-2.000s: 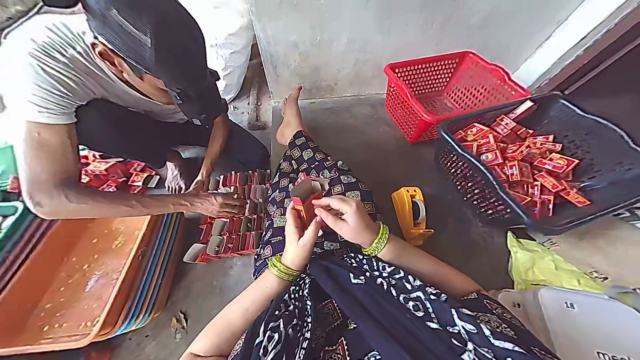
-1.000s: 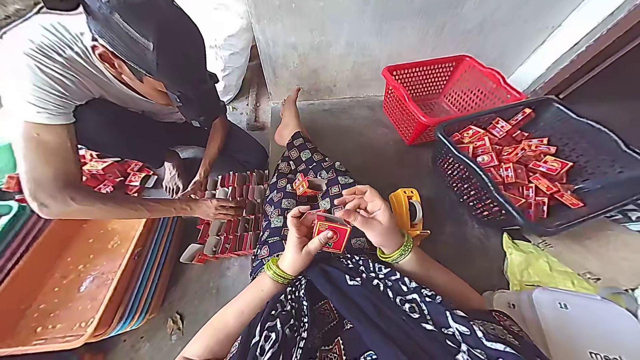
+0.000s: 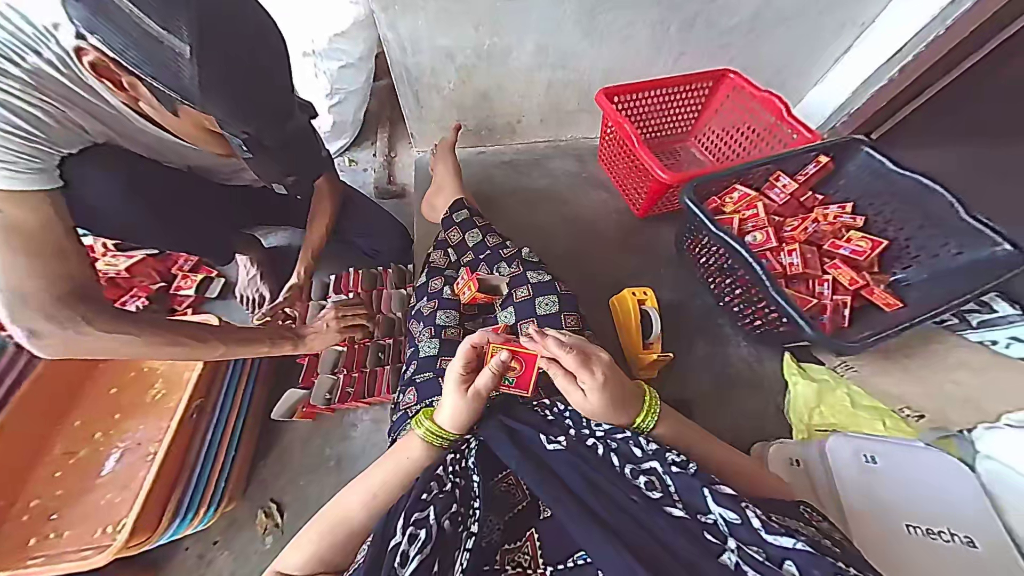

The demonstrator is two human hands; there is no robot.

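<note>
A small red and yellow printed carton (image 3: 513, 370) is held over my lap, pinched by my left hand (image 3: 472, 376) with the thumb on its face. At its right side, the fingers of my right hand (image 3: 584, 374) touch its edge and top; whether they grip it is hard to tell. On my patterned trousers, just beyond the hands, lies another red carton (image 3: 478, 286) with an opening visible. To the left, rows of red cartons (image 3: 364, 372) with raised grey flaps stand on the floor, where a co-worker's hand (image 3: 340, 322) reaches in. A yellow tape dispenser (image 3: 638, 332) sits right of my legs.
A black plastic basket (image 3: 952, 240) holding many red cartons stands at the right, against a red perforated basket (image 3: 640, 152). Stacked orange and blue trays (image 3: 88, 448) occupy the lower left. A pile of red cartons (image 3: 144, 276) lies near the crouching co-worker. White plastic lids (image 3: 920, 504) are at lower right.
Two seconds ago my hands held a carton edge-on; now its printed face shows. Since a second ago, my right hand has come in closer to the carton's right edge.
</note>
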